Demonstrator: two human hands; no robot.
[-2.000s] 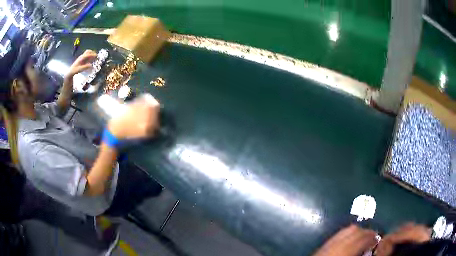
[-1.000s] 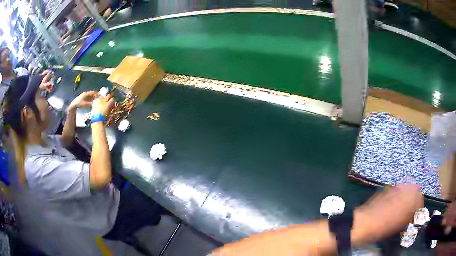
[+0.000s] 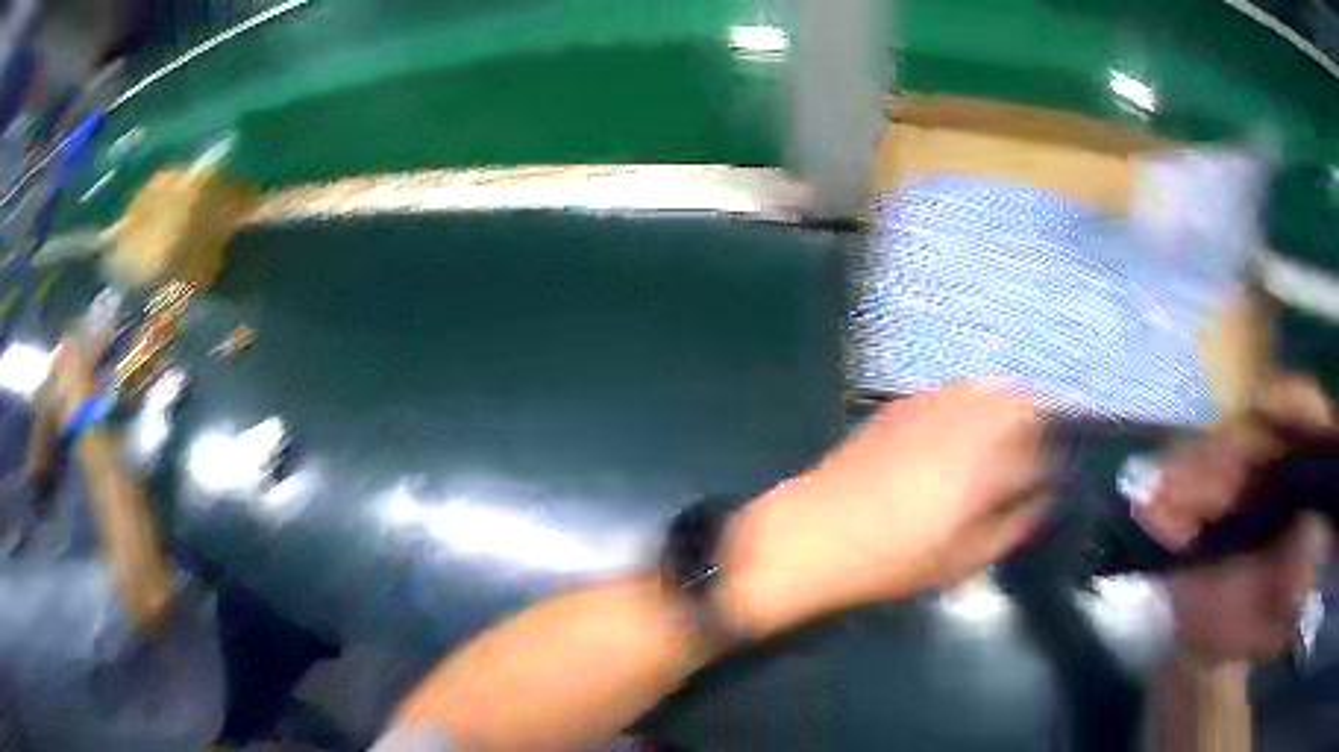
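The picture is blurred. My left hand (image 3: 911, 492), with a black band on the wrist, is at the near edge of the screw carton (image 3: 1226, 360). Its fingers are curled and turned away, so what they hold is hidden. The silver-blue screws (image 3: 1013, 294) fill the carton. My right hand (image 3: 1241, 588) is at the right, closed around the dark electric screwdriver (image 3: 1300, 478); its tip cannot be made out. A white housing (image 3: 1138, 478) shows beside the right fingers. Another blurred white piece (image 3: 969, 597) lies below my left hand.
A clear plastic bag (image 3: 1197, 206) lies on the carton's right side. A grey post (image 3: 837, 110) stands behind, by the white rail (image 3: 543, 191) and green belt. At the far left are a neighbour's arm (image 3: 125, 514), a small cardboard box (image 3: 176, 228) and coppery contacts (image 3: 154, 338).
The view has swung right, so the carton sits nearer the middle. My left hand has come to the carton's near edge, and my right hand with the screwdriver shows more fully.
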